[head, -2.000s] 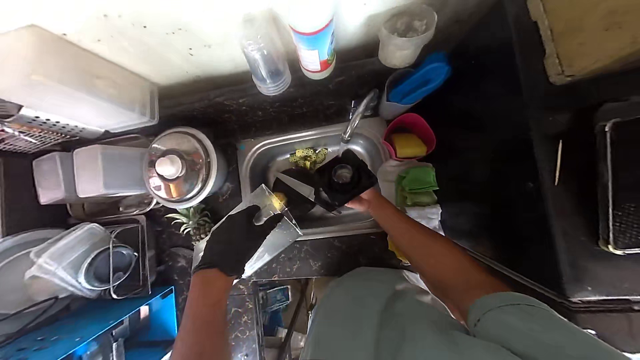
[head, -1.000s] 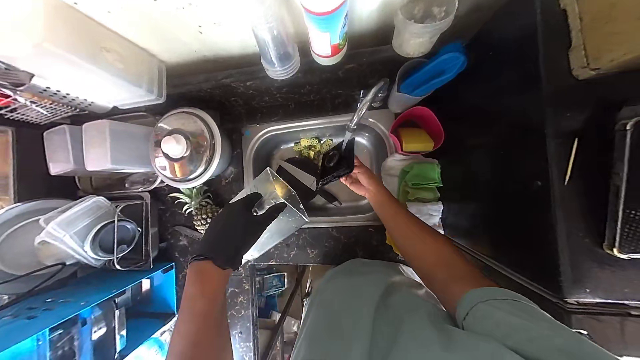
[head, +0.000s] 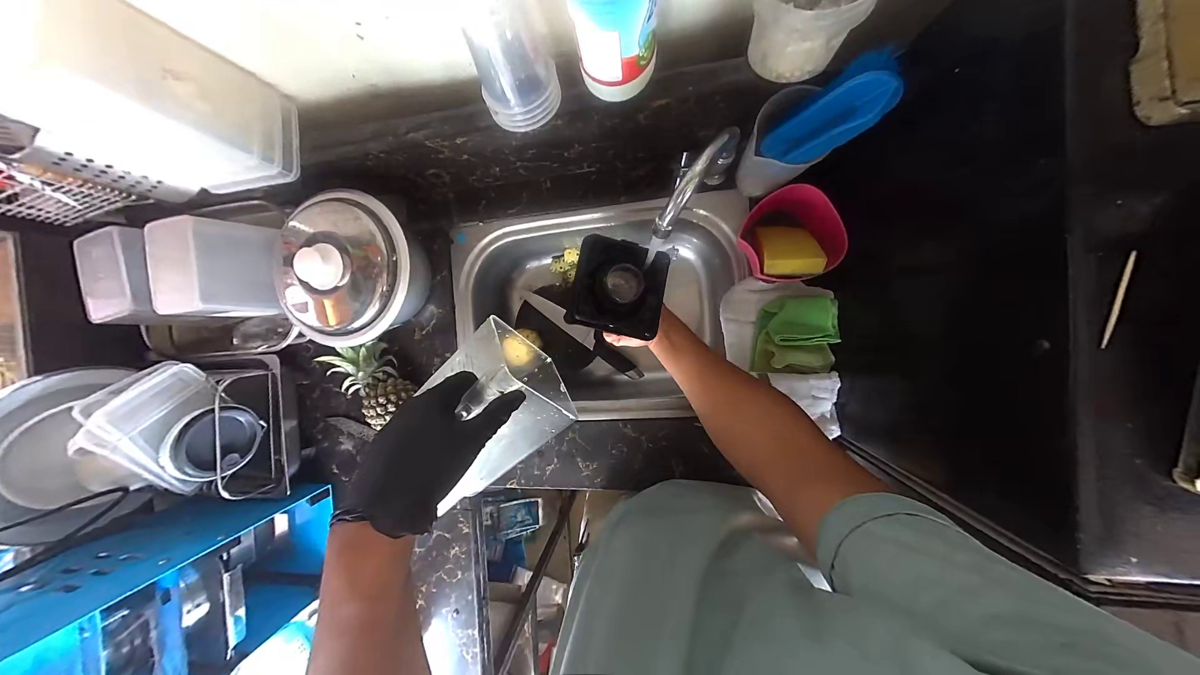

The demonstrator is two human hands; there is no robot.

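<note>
My left hand, in a black glove, grips a clear square plastic jug by its side handle, tilted at the sink's front-left edge. Bare and mostly hidden, my right hand holds a black square lid with a round middle under the faucet, from which water seems to run. Below the lid, in the steel sink, lie a knife and a dark flat piece. Yellow-green scraps sit at the sink's back. Something round and yellow shows at the jug's mouth.
Left of the sink stand a lidded steel pot, a small pineapple and plastic containers. To the right are a pink cup with a yellow sponge, and green cloths. A bottle and stacked clear cups stand behind.
The black lid was tilted nearly edge-on one second ago; now its broad face is turned up under the faucet. My left hand still holds the jug.
</note>
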